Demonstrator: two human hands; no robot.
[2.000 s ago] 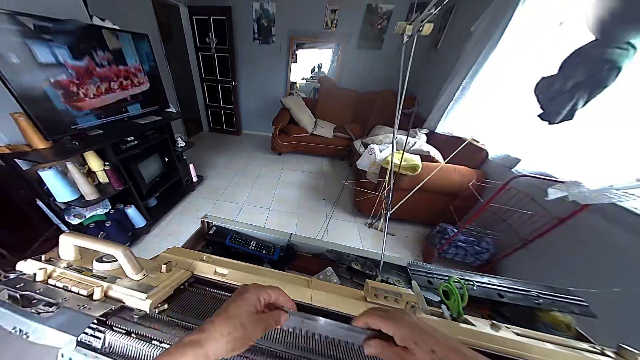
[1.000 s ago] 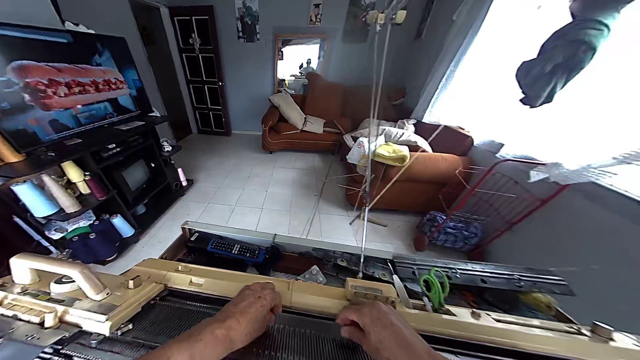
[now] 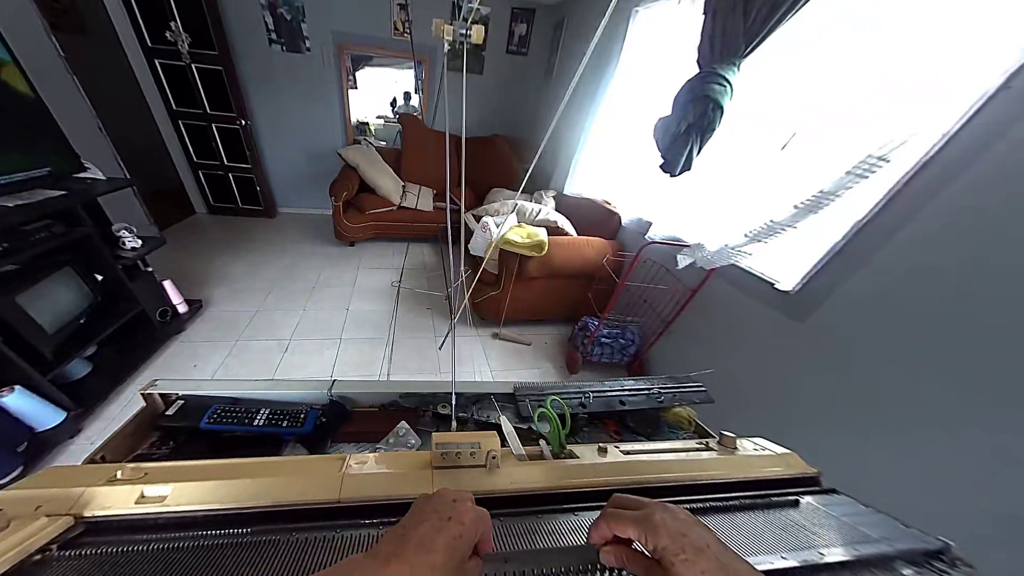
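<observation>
A cream knitting machine (image 3: 264, 478) spans the lower view, its needle bed (image 3: 760, 528) full of thin metal needles. Over the middle of the bed, my left hand (image 3: 448, 524) holds the left end of a dark toothed strip (image 3: 544, 558), its fingers curled. My right hand (image 3: 652, 532) pinches the strip's other end between thumb and fingers. A row counter (image 3: 466, 450) sits on the machine's back rail, just beyond my left hand. Green-handled scissors (image 3: 552, 424) and a white-handled tool (image 3: 510, 436) stand behind the rail.
Behind the machine, an open case (image 3: 264, 386) holds a remote control in a blue cover (image 3: 260, 419), a blister pack (image 3: 400, 437) and a metal bed piece (image 3: 616, 394). Thin yarn mast rods (image 3: 452, 320) rise from the middle. A red cart (image 3: 680, 308) stands beyond, near an orange sofa (image 3: 572, 268).
Both hands have stayed over the needle bed; the strip between them looked pale and more visible two seconds ago. The view has swung right, and the machine's carriage at left has gone out of sight.
</observation>
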